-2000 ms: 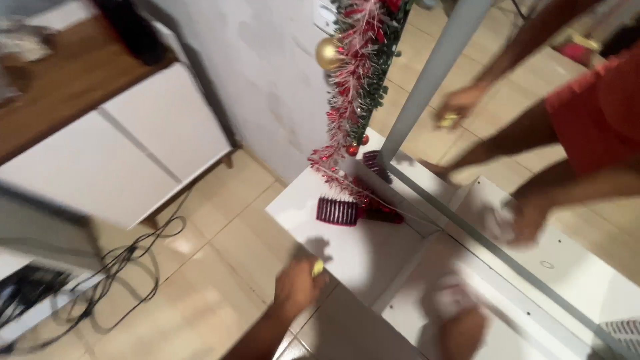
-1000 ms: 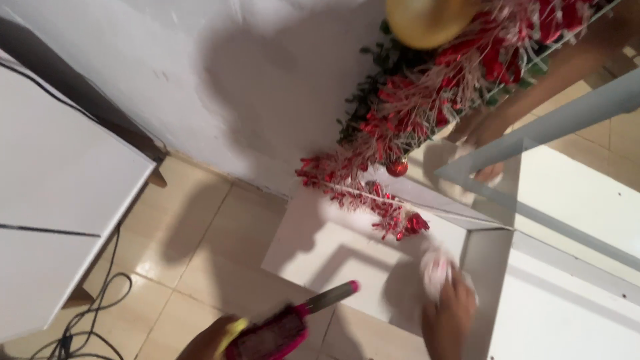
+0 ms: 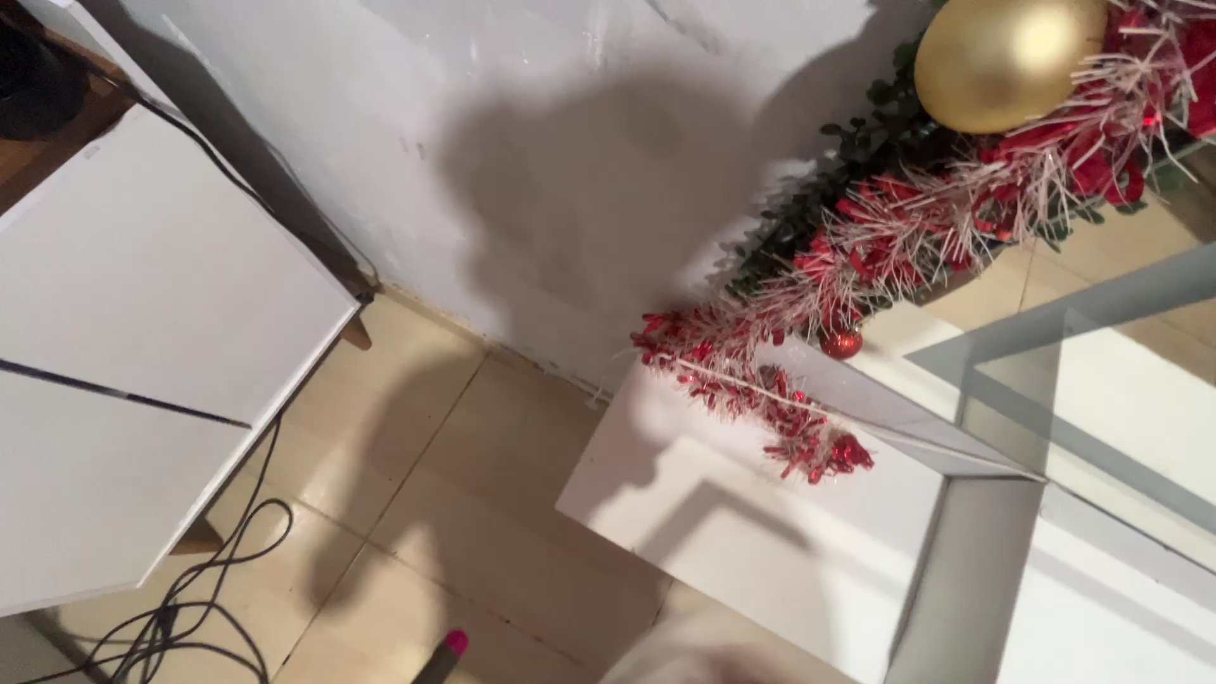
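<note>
At the bottom edge, the pink-tipped dark handle (image 3: pixel 445 657) of a hairbrush or comb pokes into view; my left hand is out of frame. To its right is a blurred pale shape (image 3: pixel 698 655), seemingly a cloth; my right hand cannot be made out there. Red and white tinsel garland (image 3: pixel 807 285) hangs along a mirror, its tail resting on a white shelf (image 3: pixel 741 532). A large gold bauble (image 3: pixel 1012 62) and a small red bauble (image 3: pixel 842 340) hang with it, beside dark green leaves (image 3: pixel 807 228).
The mirror (image 3: pixel 1121 380) rises at the right, reflecting the shelf and floor. A shadowed white wall (image 3: pixel 380 114) stands behind. At left is a white cabinet (image 3: pixel 161 275) on wooden legs, with tangled black cables (image 3: pixel 204 608) on the tiled floor (image 3: pixel 475 503).
The comb on the shelf two seconds ago is gone from there. My left hand, which held a pink-handled brush a second ago, has left the view. The cloth has moved down and left off the shelf.
</note>
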